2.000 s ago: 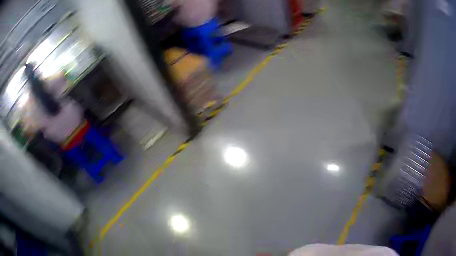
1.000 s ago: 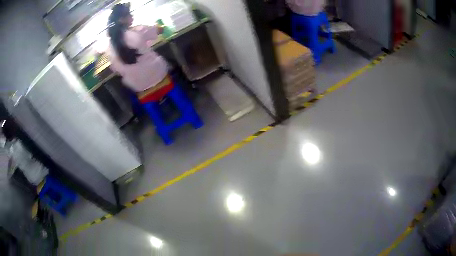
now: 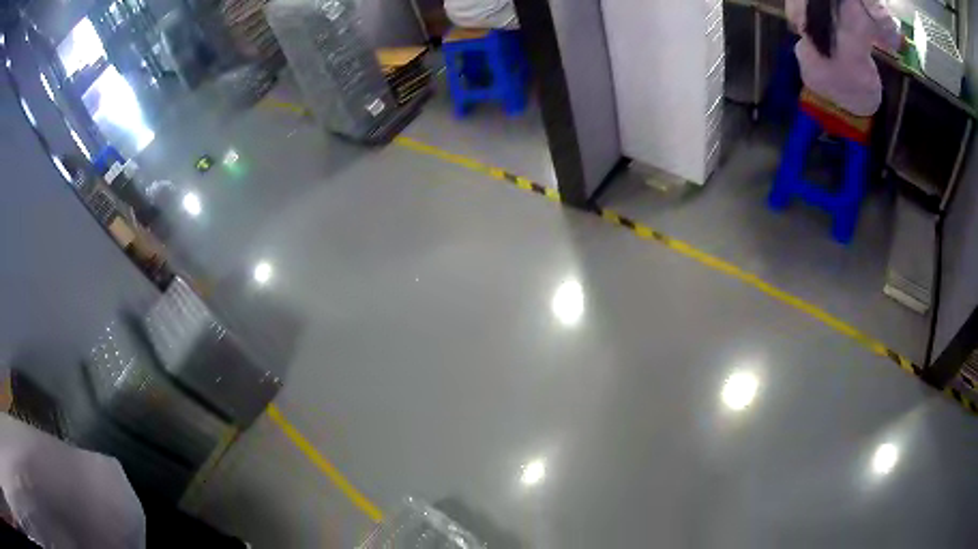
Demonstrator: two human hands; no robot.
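Neither of my hands is in view. Nearest in front of me is the grey floor (image 3: 429, 354) with bright lamp reflections. At the bottom edge, a shiny clear stack (image 3: 427, 525), likely blister trays, is cut off by the frame. At the lower left stand shiny grey-clear stacks (image 3: 209, 354) beside a grey partition. A pale pink sleeve or garment (image 3: 70, 488) shows at the lower left corner; whose it is I cannot tell.
A person (image 3: 839, 54) sits on a blue stool (image 3: 820, 172) at a bench, upper right. A tall white stack (image 3: 670, 80) stands beside a partition post (image 3: 566, 118). Another blue stool (image 3: 483, 73) and a tall grey wrapped stack (image 3: 327, 70) are at the top. Yellow-black tape (image 3: 729, 265) crosses the floor.
The view has swung left along the aisle. The seated person and stool have shifted from the upper left to the upper right, and the wrapped stacks have come into view.
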